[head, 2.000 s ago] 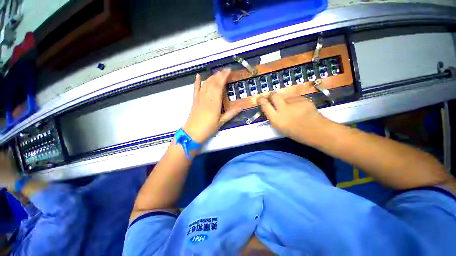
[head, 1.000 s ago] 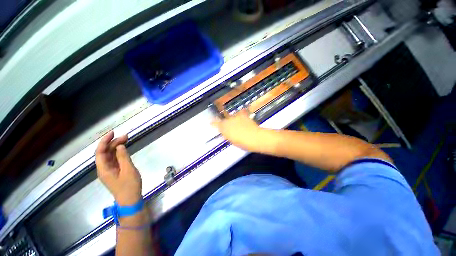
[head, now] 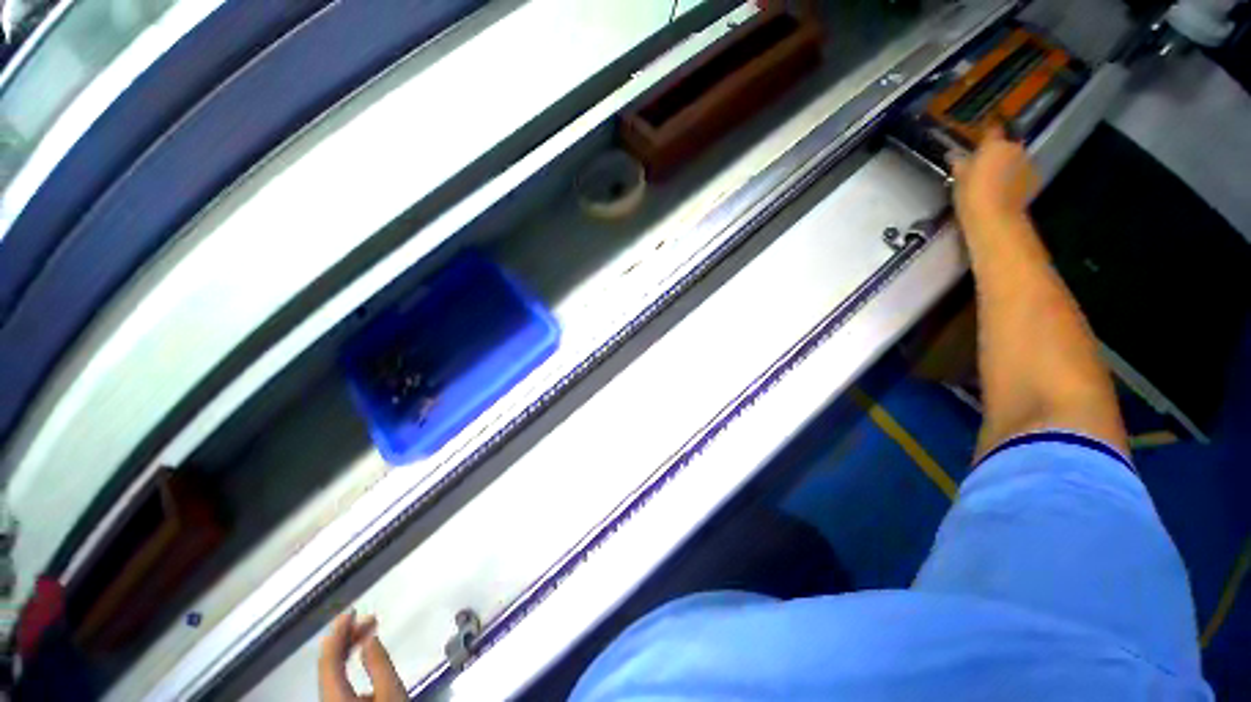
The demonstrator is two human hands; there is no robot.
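Observation:
The black pallet with the orange-brown hold-down frame (head: 1008, 77) lies on the conveyor at the far upper right. My right hand (head: 995, 176) is at its near left end, arm stretched out, fingers touching the frame or pallet edge; the exact hold is blurred. My left hand (head: 360, 661) is at the bottom edge, partly cut off, fingers apart and with nothing seen in it, above the left part of the conveyor.
A blue bin (head: 453, 354) with dark parts stands behind the rail. Brown troughs (head: 724, 93) lie at the upper middle and left, with a pale ring (head: 611, 184) between. Small silver fittings (head: 464, 638) sit on the front rail (head: 713, 436).
The pallet has moved right along the conveyor with my right hand at its left end. My left hand came off the frame and is now low at the left. The view has turned right.

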